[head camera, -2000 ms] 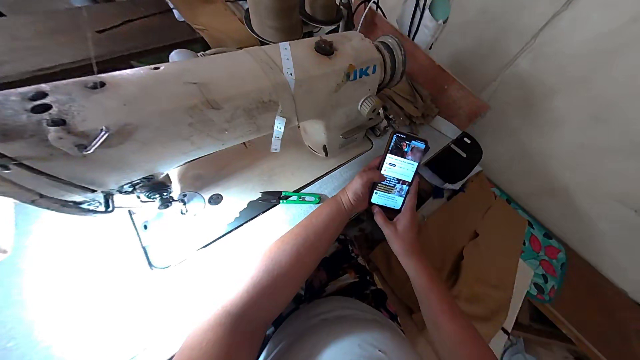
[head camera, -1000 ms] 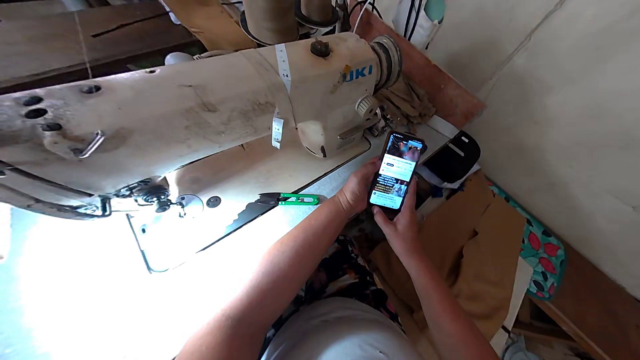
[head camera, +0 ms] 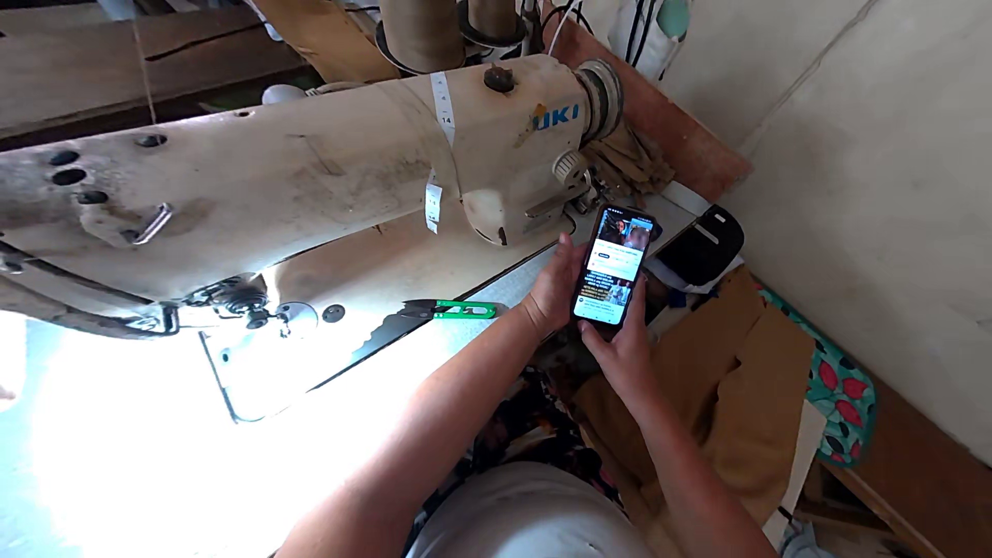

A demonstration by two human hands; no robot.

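A smartphone (head camera: 612, 267) with a lit screen is upright between both hands, just off the right end of the sewing machine bed. My left hand (head camera: 554, 287) grips its left edge, fingers mostly behind it. At its lower right corner, my right hand (head camera: 624, 333) holds it too, the thumb near the bottom edge. Green-handled thread snips (head camera: 465, 310) lie on the machine's front edge, left of my left wrist. Behind them stands a worn white Juki industrial sewing machine (head camera: 333, 170), a strip of measuring tape (head camera: 443, 108) stuck around its arm.
Brown fabric (head camera: 763, 387) hangs at the right over a patterned teal cushion (head camera: 845, 403). A black pouch-like object (head camera: 701, 244) lies beyond the phone. Thread cones (head camera: 422, 35) stand behind the machine. Strong light washes out the table at lower left. A wall (head camera: 876, 155) bounds the right side.
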